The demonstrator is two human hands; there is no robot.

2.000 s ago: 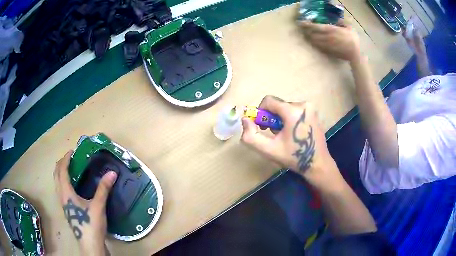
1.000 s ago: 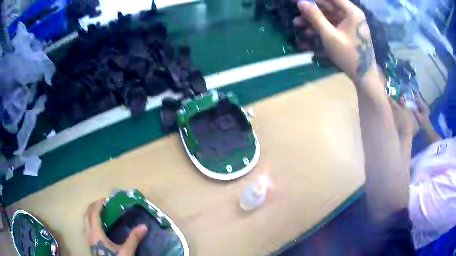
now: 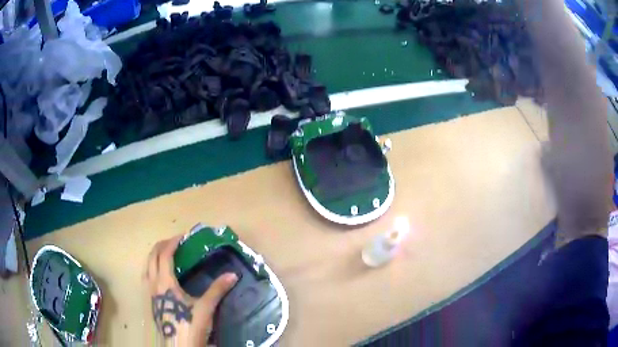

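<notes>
My left hand (image 3: 188, 295) grips a green car body shell (image 3: 270, 298) by its left side, thumb inside on the black interior. The shell lies on the tan board, its pale-rimmed rounded end towards me. A second green shell (image 3: 343, 162) lies farther back, with two silver studs at its rounded end. A small translucent glue bottle (image 3: 381, 249) stands on the board, with a bright glow at its nozzle tip. My right forearm reaches up along the right side; the right hand is cut off by the top edge.
A third green shell (image 3: 66, 291) lies at the far left. A pile of black inserts (image 3: 203, 71) lies beyond the pale strip (image 3: 162, 144), and another pile (image 3: 467, 41) at the upper right. Plastic wrapping (image 3: 57, 74) and white scraps (image 3: 76, 189) are at the left.
The view has shifted left and farther back. My right hand has left the glue bottle, moved up and out of the picture with the multicoloured object. My left hand still grips the shell.
</notes>
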